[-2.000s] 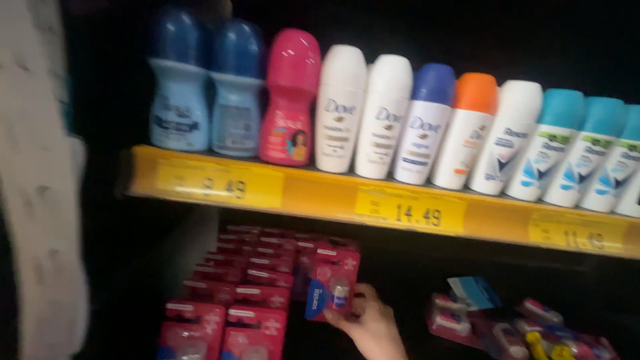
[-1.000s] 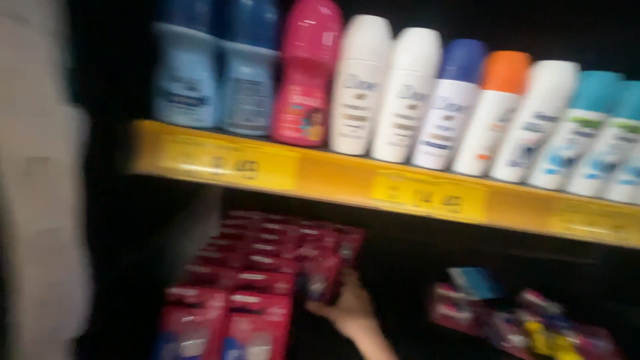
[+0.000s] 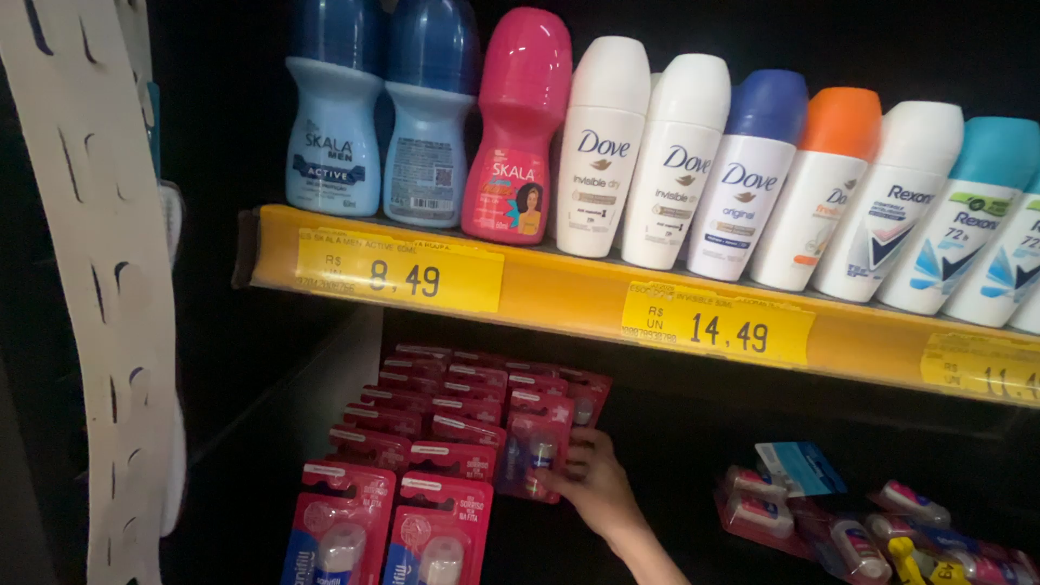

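Observation:
Below the yellow shelf edge, my right hand (image 3: 597,487) has its thumb and fingers on a red blister pack of Sanifill dental floss (image 3: 538,447). This pack stands at the front of the right-hand row. Left of it are rows of the same red packs, with two large ones nearest the camera, a left one (image 3: 341,520) and a right one (image 3: 443,528). Another red pack (image 3: 589,394) shows just behind my fingers. My left hand is out of view.
Roll-on deodorants, among them a pink Skala bottle (image 3: 516,130), line the shelf above its yellow price rail (image 3: 561,301). Loose floss packs (image 3: 853,544) lie in a heap at lower right. A pale slotted strip (image 3: 122,292) hangs at left.
My right hand stays at the right-hand row of red packs. Two seconds ago it held a pack at the front of that row; another upright pack now shows behind the one at my fingers.

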